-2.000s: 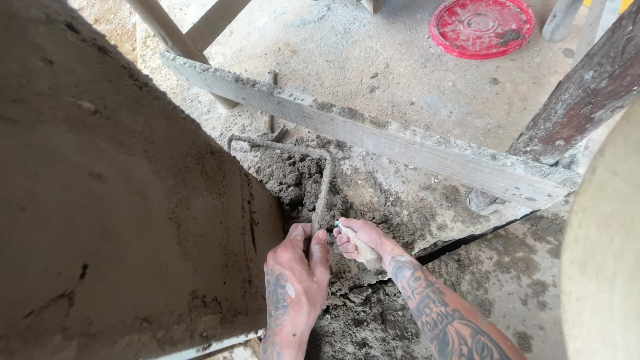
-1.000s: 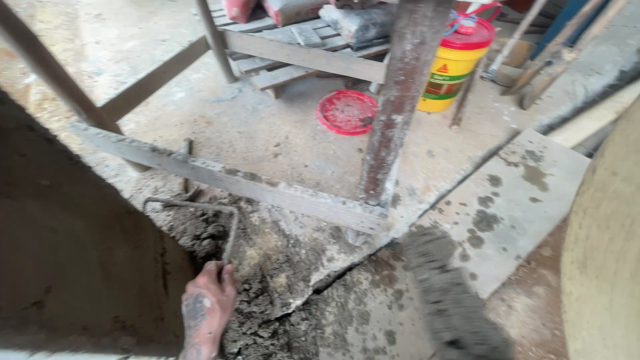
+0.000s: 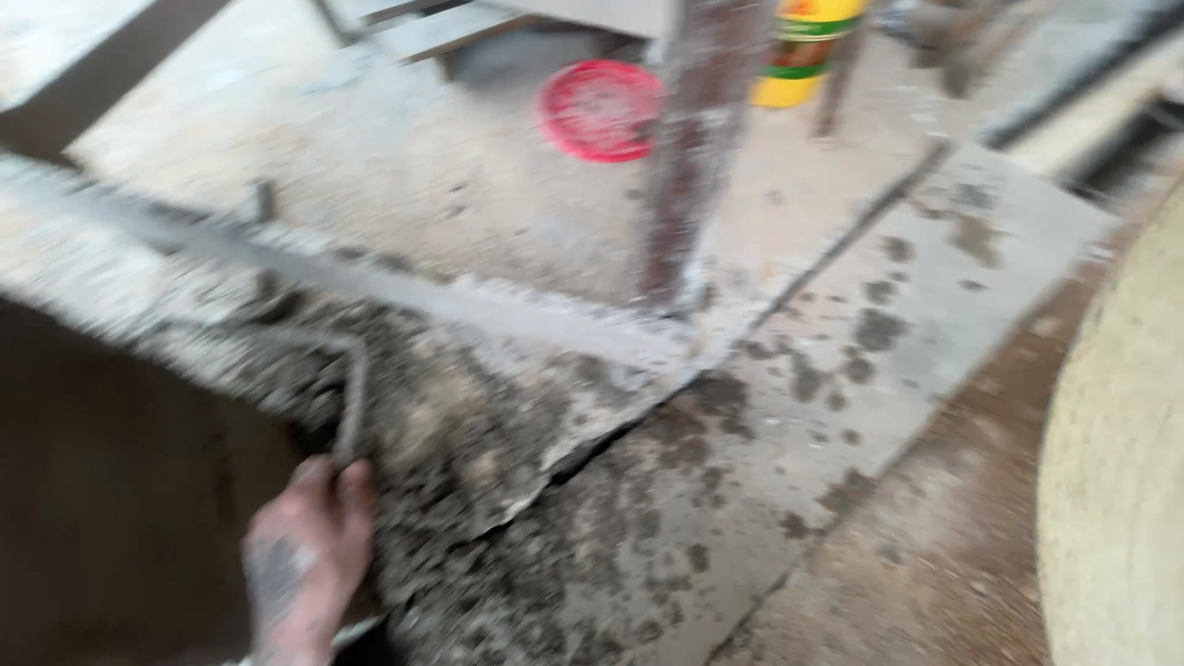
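My left hand (image 3: 310, 546), tattooed on its back, grips the end of a bent metal rod (image 3: 355, 398) at the lower left. From the fingers the rod rises, then bends left over a heap of wet grey mortar (image 3: 305, 370). Beside the hand on the left stands a large brown, smooth-faced surface (image 3: 139, 499). More mortar (image 3: 481, 573) lies to the right of the hand along a dark gap. My right hand is out of view. The picture is blurred.
A mortar-crusted board (image 3: 416, 291) crosses behind the heap to a reddish-brown post (image 3: 689, 157). A red lid (image 3: 601, 111) and a yellow bucket (image 3: 800, 55) lie beyond. A splattered grey slab (image 3: 869, 351) extends right; a pale rounded surface (image 3: 1119, 462) fills the right edge.
Two seconds ago my right hand held a pale-handled tool beside my left hand; it is now out of view. A blurred, mortar-coated shape over the slab one second ago is gone. My left hand keeps the rod.
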